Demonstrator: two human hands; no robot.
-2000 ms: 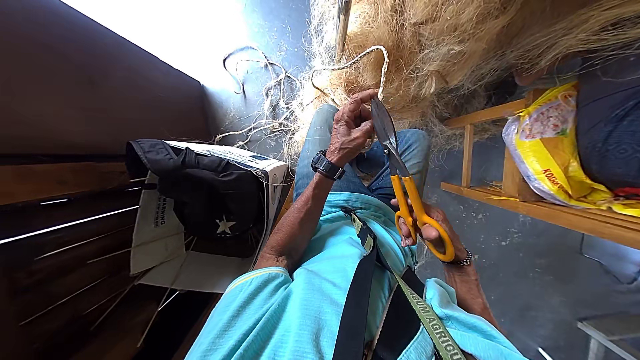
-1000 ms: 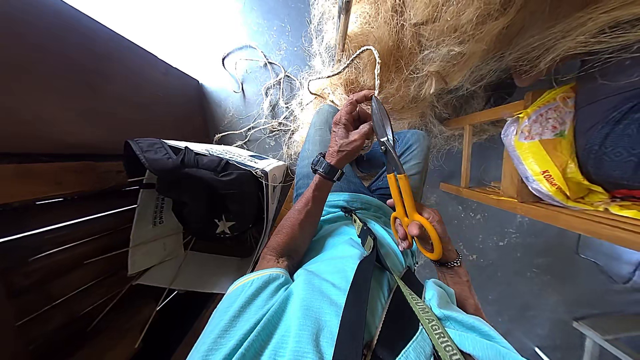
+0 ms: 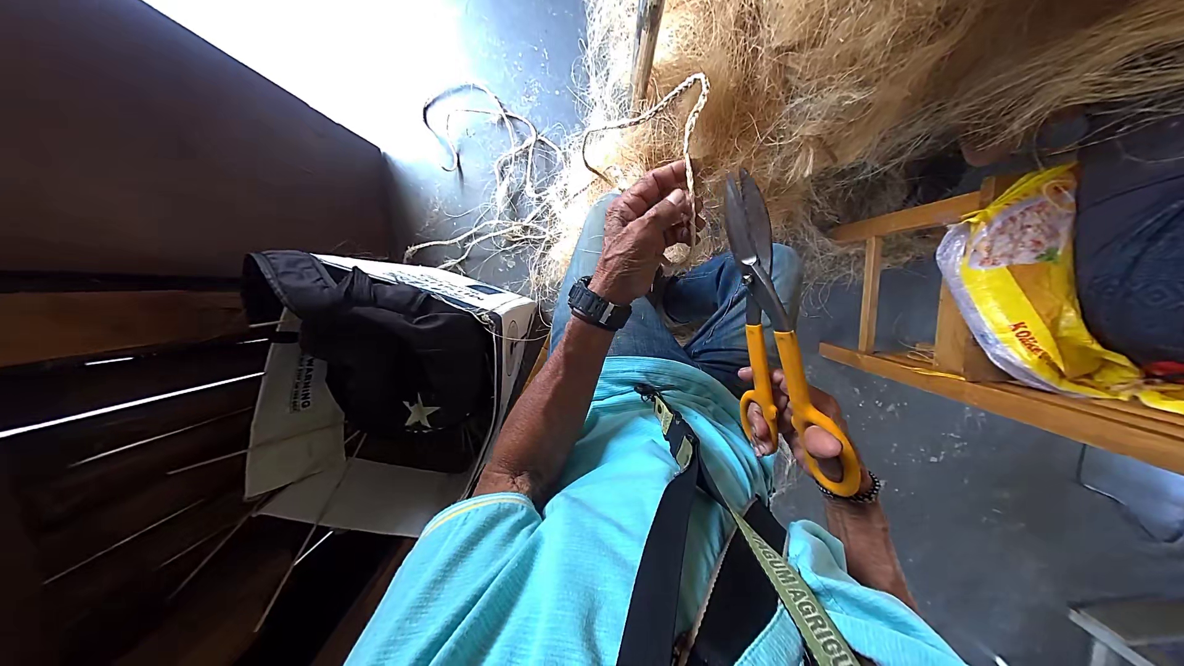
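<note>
My left hand (image 3: 650,222), with a black watch on the wrist, pinches a thin braided cord (image 3: 692,139) of pale fibre. From my fingers the cord rises, loops over and runs back down to the left toward my knee. In my right hand (image 3: 803,421) are large metal shears (image 3: 757,250) with orange-yellow handles, fingers and thumb through the loops. Their blades point up and lie nearly together, just right of the cord and apart from it. Loose tan fibre (image 3: 786,83) is heaped beyond my knees.
A cardboard box (image 3: 370,486) with a black cap or cloth bearing a star (image 3: 398,356) stands at my left. More cord (image 3: 509,139) lies on the floor ahead. To the right are a wooden bench frame (image 3: 999,393) and a yellow printed bag (image 3: 1036,314). A pole (image 3: 647,46) rests by the fibre.
The shears were up against the cord at my left fingers; now they stand a little to the right of it. My left hand still pinches the cord.
</note>
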